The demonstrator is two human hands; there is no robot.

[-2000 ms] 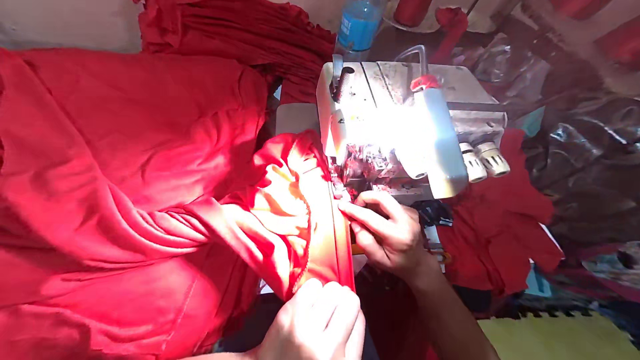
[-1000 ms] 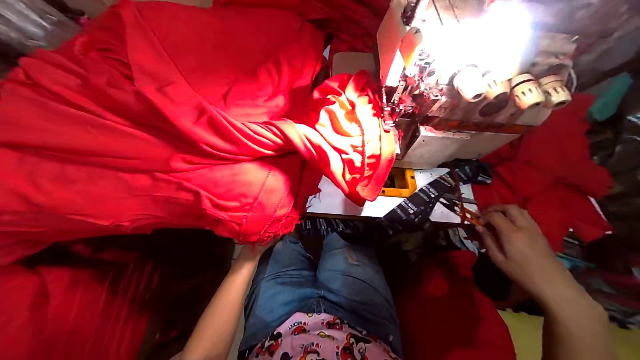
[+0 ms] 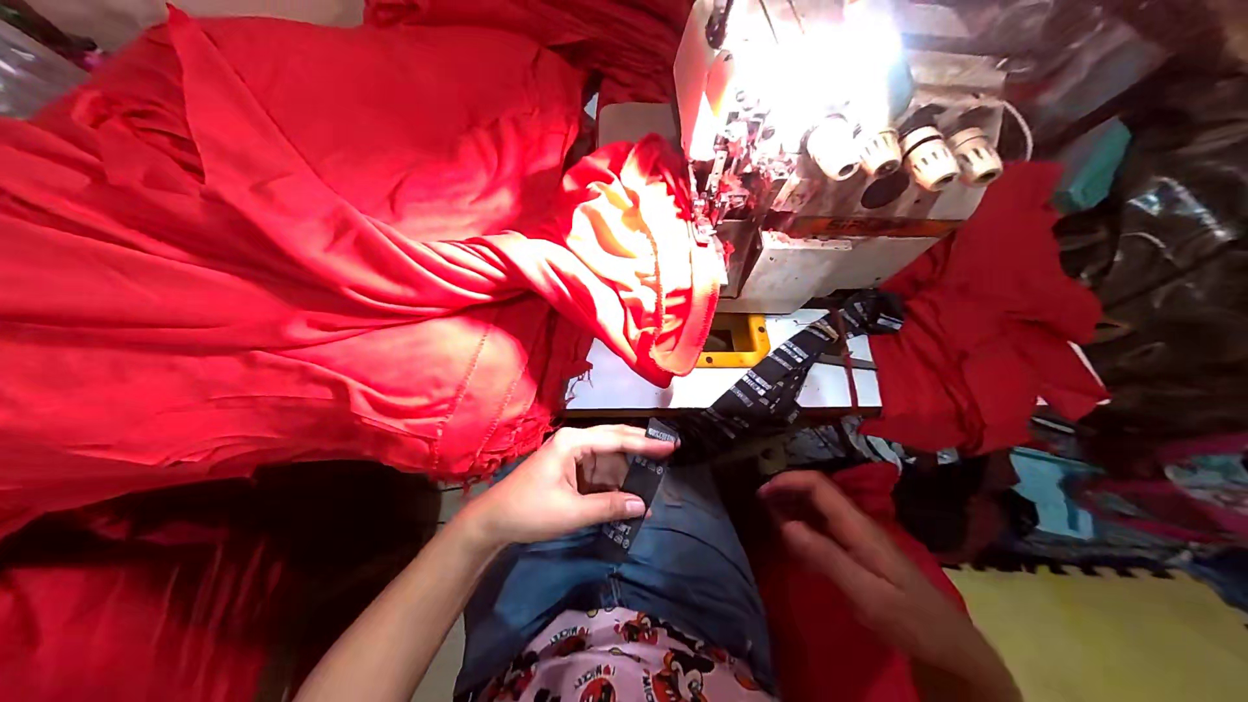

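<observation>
My left hand [image 3: 565,487] pinches the end of a black printed label ribbon [image 3: 760,390] between thumb and fingers above my lap. The rest of the ribbon runs up to the right across the table edge. To the right of the ribbon, my right hand [image 3: 848,546] is slightly blurred, fingers apart and holding nothing. A red garment [image 3: 624,263] lies twisted with its hemmed opening beside the needle area of the overlock sewing machine [image 3: 838,214], whose lamp shines brightly.
Piled red fabric [image 3: 292,244] covers the left side. More red cloth [image 3: 994,312] hangs right of the machine. A yellow frame [image 3: 741,341] is set in the white tabletop [image 3: 624,385]. Dark plastic [image 3: 1170,283] and a yellow foam mat [image 3: 1102,624] are at the right.
Both hands were on the red garment two seconds ago; it now lies released by the machine. My left hand has come from the fabric's lower edge to the ribbon. The view has shifted downward.
</observation>
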